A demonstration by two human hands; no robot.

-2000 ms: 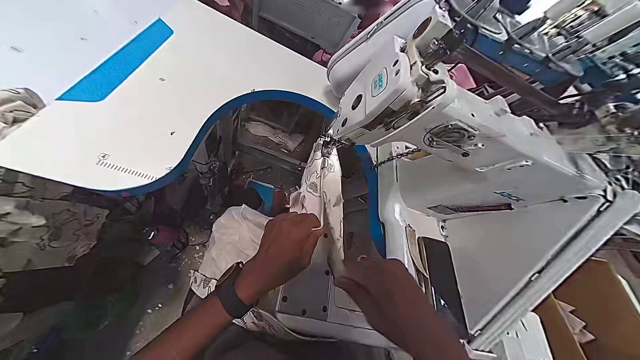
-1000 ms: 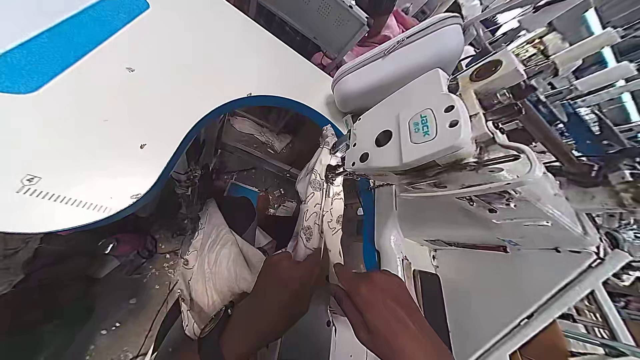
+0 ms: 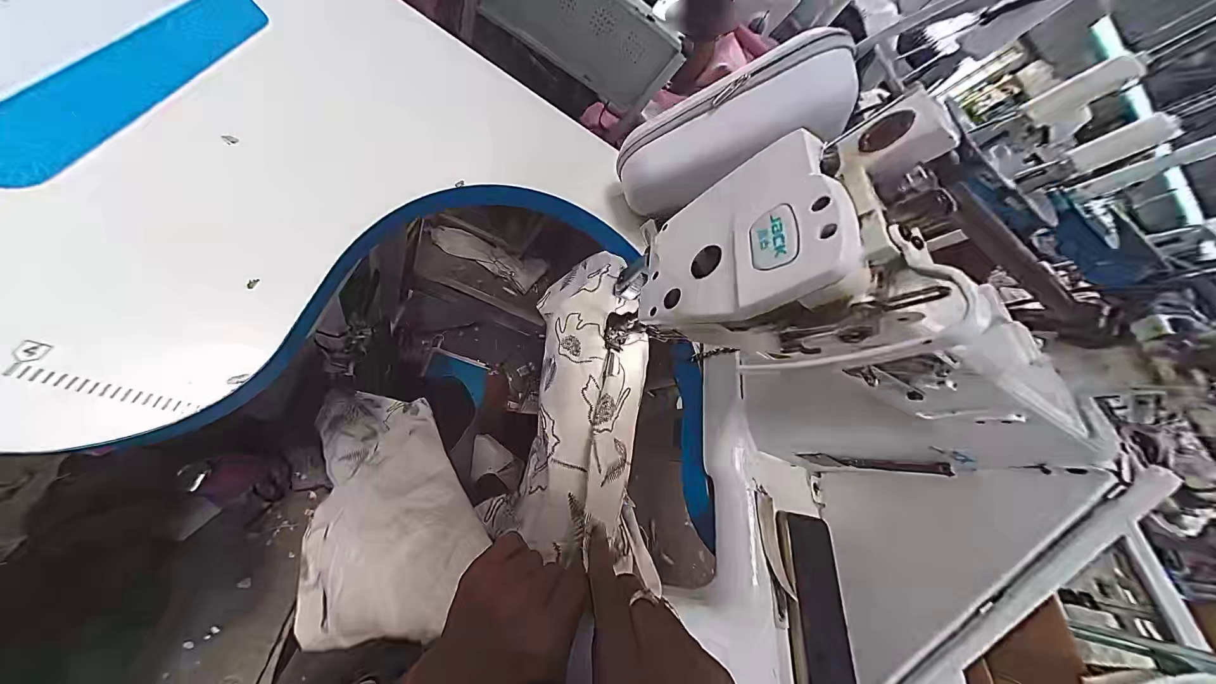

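Note:
A white printed fabric piece (image 3: 594,408) runs lengthwise under the head of a Jack sewing machine (image 3: 760,237), its far end at the needle area. At the near end of the fabric, my left hand (image 3: 518,608) grips its left side with curled fingers. Close beside it, my right hand (image 3: 646,622) holds the right side, a ring on one finger. Both hands lie near a lengthwise fold or seam. More pale fabric (image 3: 389,541) hangs to the left of my left hand. Fingertips are partly hidden in the cloth.
A white table with a blue curved edge (image 3: 332,275) stands at the left. Behind the machine head lies a white zippered case (image 3: 741,114). White machine panels (image 3: 959,551) fill the right side. Part of a person in pink (image 3: 727,57) is in the background.
The view has shifted and turned since the first frame. Both hands are lower in view, nearer me, and a longer stretch of printed fabric shows between them and the machine head.

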